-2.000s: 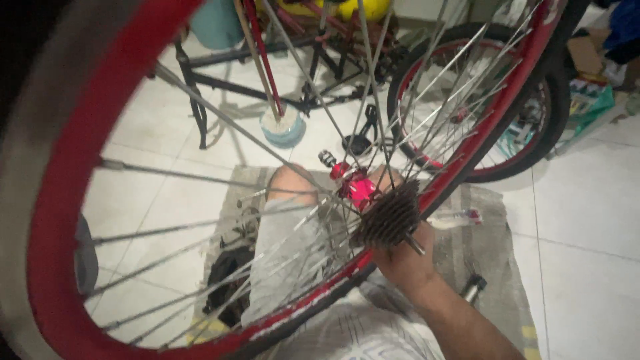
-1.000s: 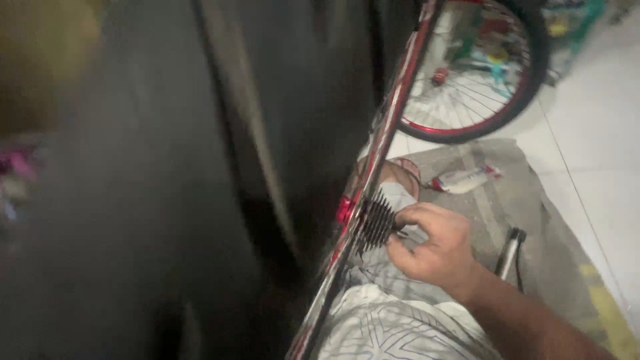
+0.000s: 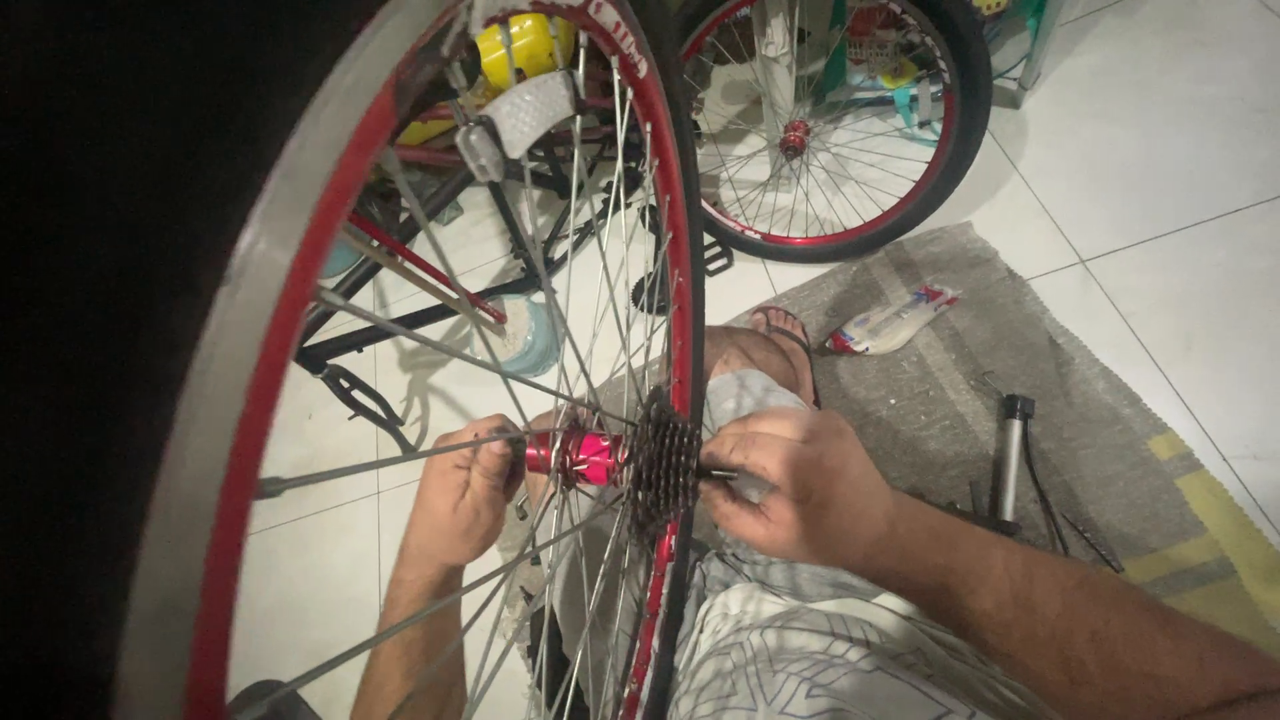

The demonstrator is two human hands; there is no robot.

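A bicycle wheel with a red and silver rim (image 3: 683,330) stands upright close to the camera, its spokes running to a red hub (image 3: 590,457). A dark cassette of sprockets (image 3: 664,465) sits on the hub's right side. At the hub's left end, my left hand (image 3: 468,492) has its fingers closed on the axle end, seen through the spokes. My right hand (image 3: 795,485) pinches the axle tip (image 3: 722,474) that sticks out beyond the cassette. The exact fingertip contact on the left is partly hidden.
Another red-rimmed wheel (image 3: 960,150) stands behind. A black bicycle frame (image 3: 400,333) and a light-blue tub (image 3: 530,340) are at the back left. On the grey mat (image 3: 890,420) lie a red and white plastic packet (image 3: 893,320) and a hand pump (image 3: 1011,460).
The wheel has swung from nearly edge-on to show its spokes again. My left hand now shows at the hub, while my right hand remains by the cassette. The view has shifted.
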